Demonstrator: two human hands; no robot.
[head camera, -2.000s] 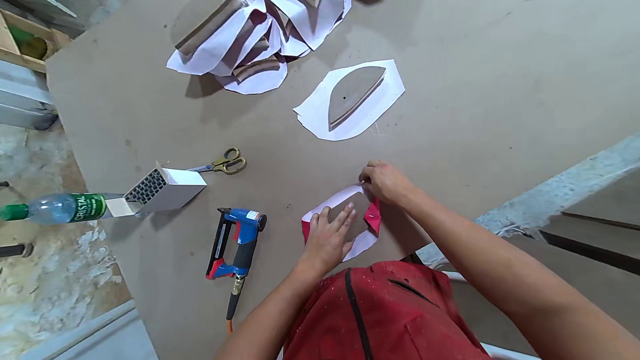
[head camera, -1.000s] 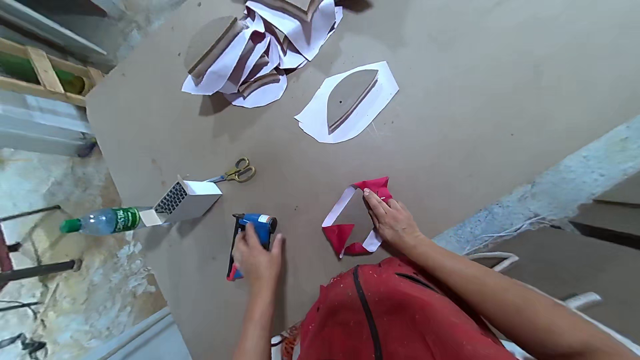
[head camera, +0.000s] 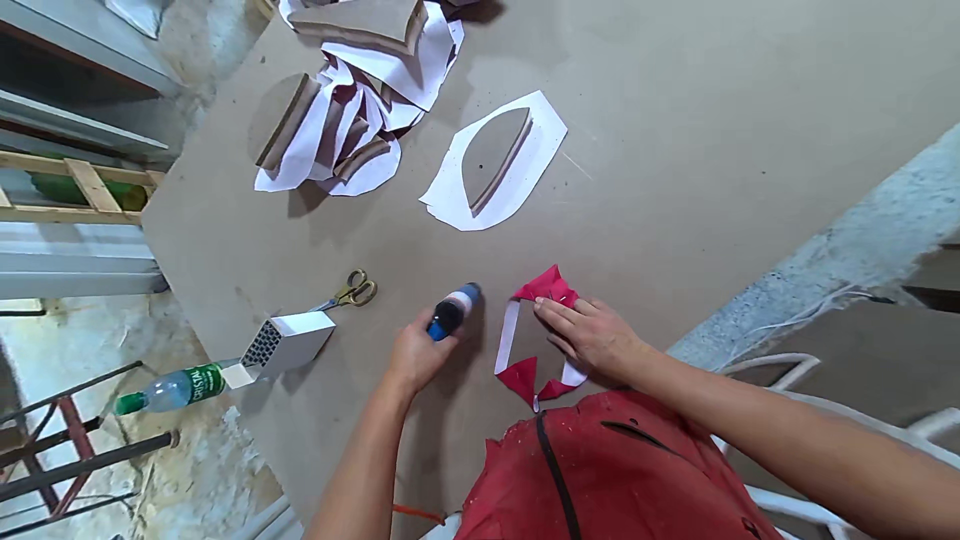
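My left hand (head camera: 421, 352) grips a blue and black pneumatic stapler (head camera: 451, 311), raised over the table left of a small panel (head camera: 536, 337). That panel has a white strip along its side and red fabric folded over its ends. My right hand (head camera: 589, 334) lies on the panel's right side, its fingertips at the upper red fabric (head camera: 550, 286). Beyond them, a pointed oval board (head camera: 491, 157) rests on a white fabric piece (head camera: 529, 176). An orange hose (head camera: 418, 513) shows near the red apron (head camera: 622, 472).
Scissors (head camera: 355, 289) lie beside an open white box (head camera: 300, 341) of tube-like pieces at the left. A plastic bottle (head camera: 180, 388) is near the table's left edge. White fabric and foam-edged boards (head camera: 352, 142) are heaped at the far left. A white chair frame (head camera: 795, 367) stands at the right.
My left hand was on the panel, then on the stapler lying on the table; now it holds the stapler up, nearer the panel. My right hand stays on the panel. The view has shifted.
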